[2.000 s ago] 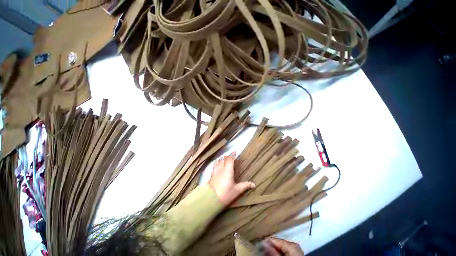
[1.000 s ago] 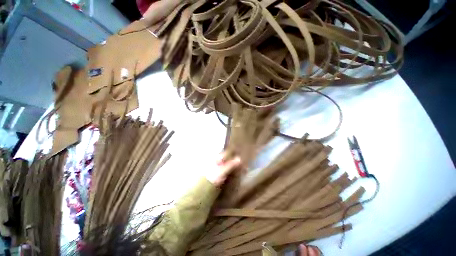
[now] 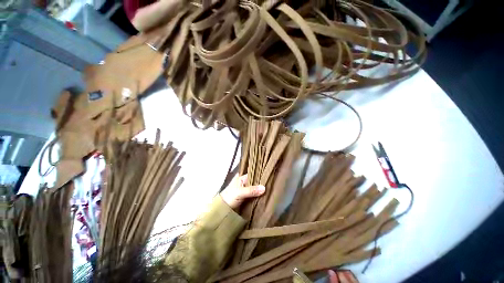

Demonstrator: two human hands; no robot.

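Observation:
My left hand [image 3: 239,192] is closed around a sheaf of narrow brown straps [image 3: 261,152], thumb across the front, the strap ends pointing away from me. A fanned heap of brown straps [image 3: 326,193] lies to the right of it, with one strap lying across the others. My right hand [image 3: 341,276] is cut off by the bottom edge; only some fingertips show, so its grip is hidden. Snips with a red-and-white grip [image 3: 387,168] lie on the white table at the right, blades pointing away, with a dark cord.
Looped brown straps [image 3: 309,50] form a large tangled pile at the far side. Brown panels [image 3: 119,74] lie at the far left. Another strap bundle [image 3: 132,193] stands left, beside patterned cloth [image 3: 85,215]. A person's dark red sleeve [image 3: 132,8] shows at the top. The white table [image 3: 442,149] has a rounded edge.
My left hand has gone from resting flat on the straps to gripping a sheaf, now raised more upright. The other person's sleeve has come into view at the top. The view has shifted.

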